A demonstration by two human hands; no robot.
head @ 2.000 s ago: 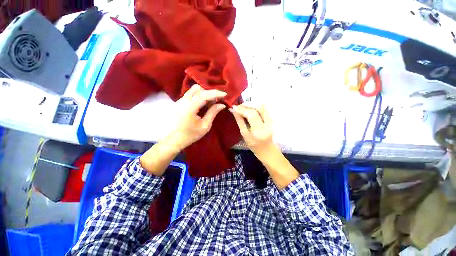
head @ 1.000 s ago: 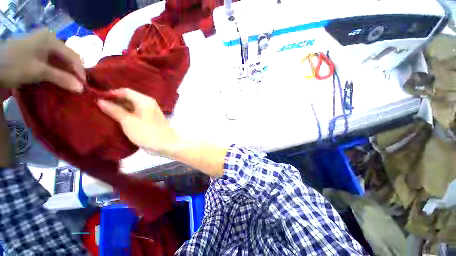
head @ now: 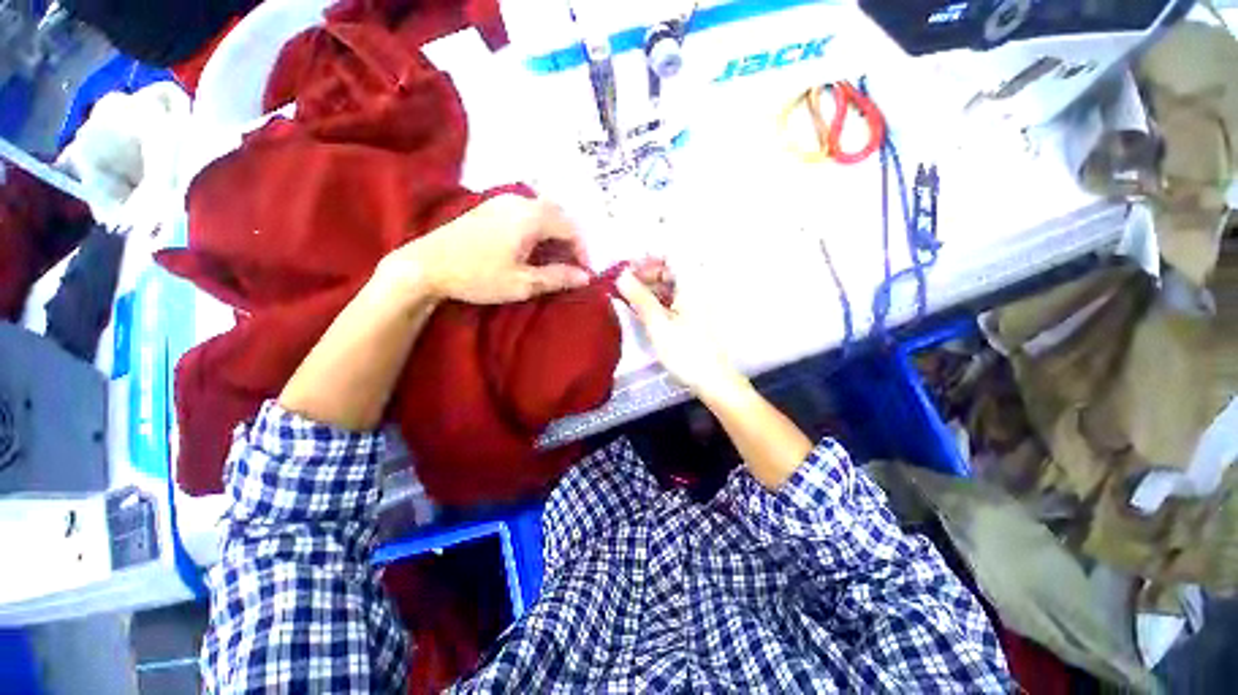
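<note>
The dark red garment piece lies in a bunched heap on the white tabletop left of the needle and hangs over the front edge. My left hand rests on it and pinches its edge between thumb and fingers. My right hand pinches the same edge from the right, close to my left fingertips. The pinched edge is below the presser foot, apart from it. The scissors, with yellow-orange and red loops, lie right of the needle.
Blue cord runs from the scissors over the table edge, beside a small dark tool. The sewing machine head stands behind. A blue bin with red pieces is below. Khaki cut pieces and olive-grey cloth are at the right.
The view has shifted. My hands have moved back from the far left toward the needle area, bringing the red edge along. The cloth now lies more spread on the tabletop.
</note>
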